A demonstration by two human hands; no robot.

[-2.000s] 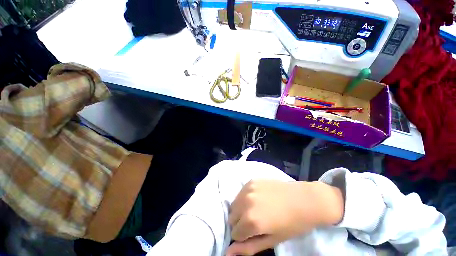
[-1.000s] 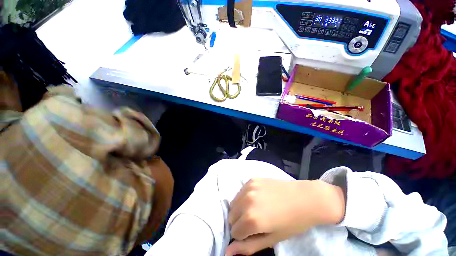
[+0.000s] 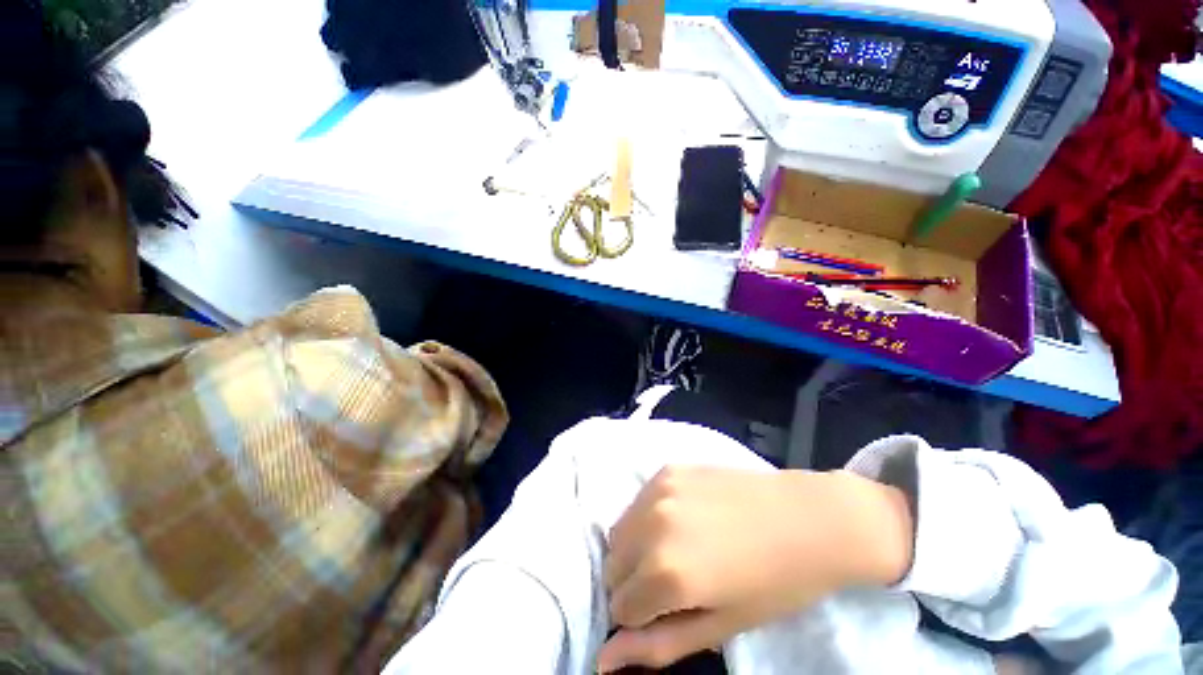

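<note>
My right hand (image 3: 739, 547) lies across my white-sleeved left arm, low in the middle of the view. Its fingers are curled together, its palm is hidden, and no object shows in it. My left hand is not visible. On the table nearest in front of me lie gold-handled scissors (image 3: 577, 235) with a narrow tan strip (image 3: 621, 181) by their handles. A black smartphone (image 3: 710, 198) lies to their right. Beside it stands an open purple box (image 3: 877, 321) with thin red and blue pens (image 3: 844, 265) and a green-handled tool (image 3: 947, 206).
A white sewing machine (image 3: 871, 79) stands behind, with its needle area (image 3: 529, 96) at the left and black cloth (image 3: 402, 42) beyond. Red fabric (image 3: 1121, 237) piles at the right. A person in a plaid shirt (image 3: 251, 488) leans close at my left. The table's blue front edge (image 3: 528, 280) runs across.
The person in plaid has leaned and moved right and forward, so dark hair and a larger part of the shirt now show. My right hand and the table items stay put.
</note>
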